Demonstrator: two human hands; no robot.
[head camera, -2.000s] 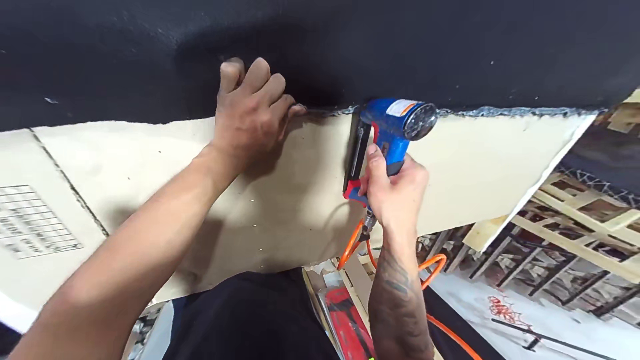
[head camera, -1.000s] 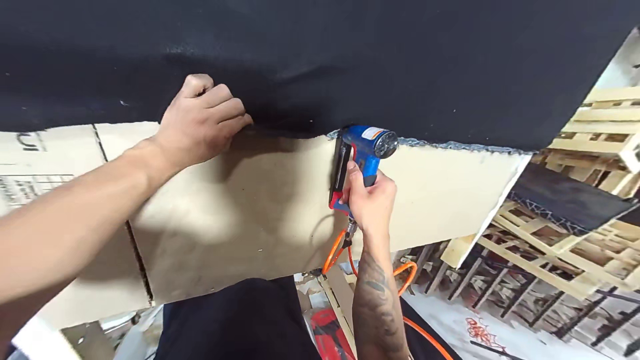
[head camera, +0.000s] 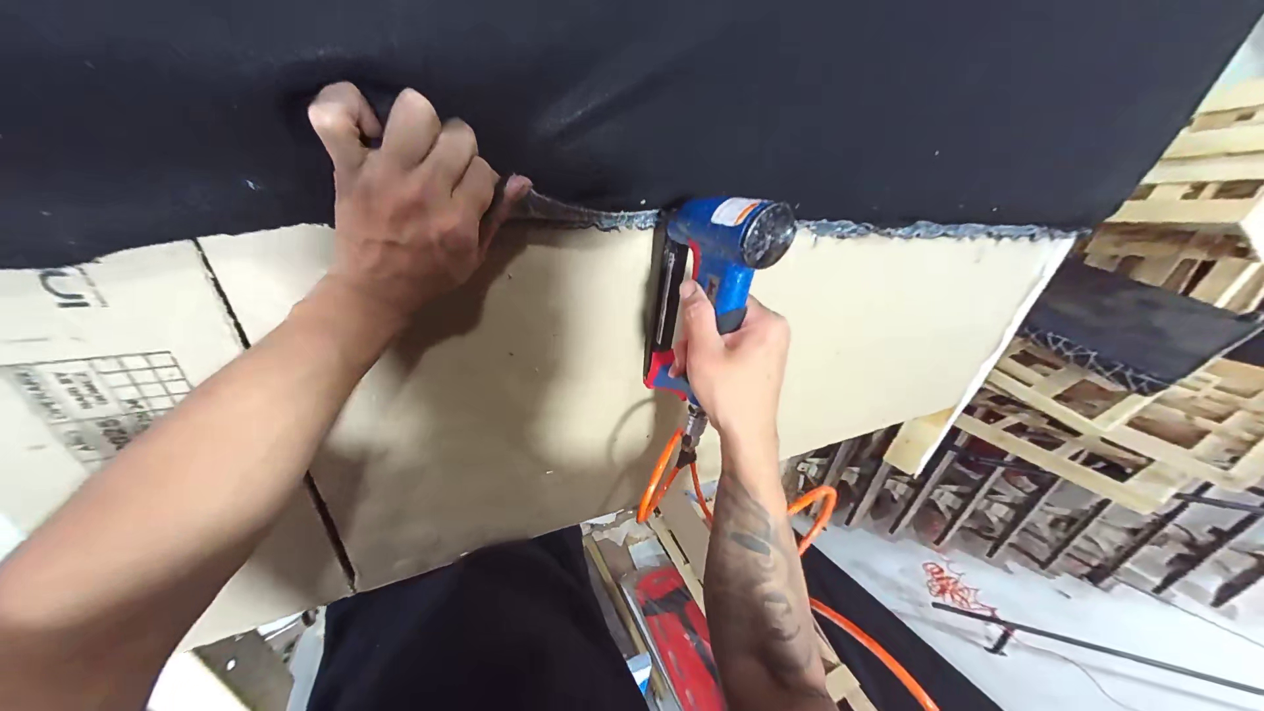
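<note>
My right hand (head camera: 736, 346) grips a blue pneumatic stapler (head camera: 726, 232) by its handle. Its nose end rests at the folded edge of a black fabric sheet (head camera: 839, 109), over a beige cardboard panel (head camera: 553, 395). An orange air hose (head camera: 869, 647) is joined to the stapler by a metal fitting below the handle. To the left, my left hand (head camera: 410, 197) has its fingers curled on the fabric and pinches its edge, which is lifted slightly between the two hands. Right of the stapler the frayed hem lies along the cardboard.
Wooden frames (head camera: 1076, 434) with slats are stacked at the right, with a dark fabric piece (head camera: 1136, 316) among them. Below the panel lies a red object (head camera: 676, 632) beside wooden strips. A black metal bar (head camera: 1086, 647) is at the lower right, near the pale floor.
The stapler has moved left along the fabric edge since the earliest frame. The fabric edge between my hands now shows lifted, with its underside visible. The view has shifted somewhat.
</note>
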